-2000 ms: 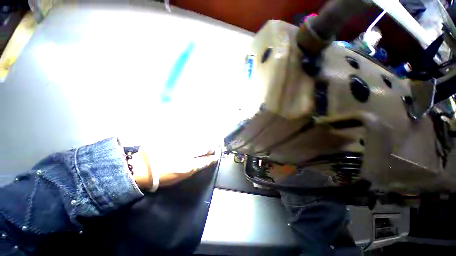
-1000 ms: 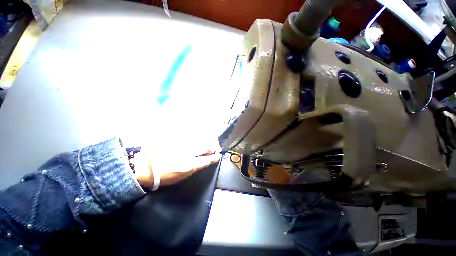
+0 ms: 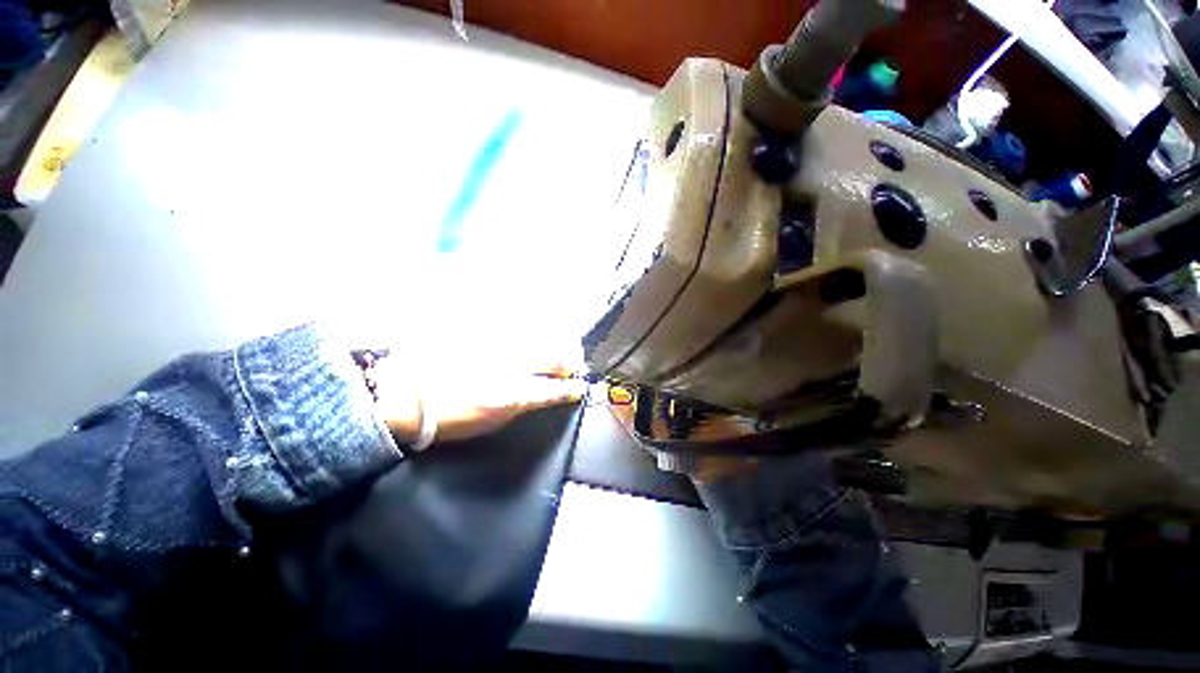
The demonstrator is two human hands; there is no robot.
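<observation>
The cream sewing machine [image 3: 803,250] stands at the centre right. Dark fabric [image 3: 434,539] lies on the white table and hangs over its front edge. My left hand [image 3: 494,401] lies flat on the fabric, fingertips at the needle area, partly washed out by glare. Whether its fingers grip the fabric cannot be told. My right hand [image 3: 717,447] is under the machine head, mostly hidden behind it; its fingers and what they touch are not clear. A small gold-coloured loop [image 3: 620,393] shows beside the needle area.
The white table [image 3: 119,250] carries a cyan streak [image 3: 480,180]. A yellow-brown stool [image 3: 63,132] is at the upper left. A reddish-brown board [image 3: 579,40] and thread spools [image 3: 1007,151] are behind the machine. A small dark panel [image 3: 1019,602] is at the lower right.
The view has shifted a little. My left hand and sleeve sit slightly higher and further right in the picture. My right hand shows a little more below the machine head, and its sleeve is further left.
</observation>
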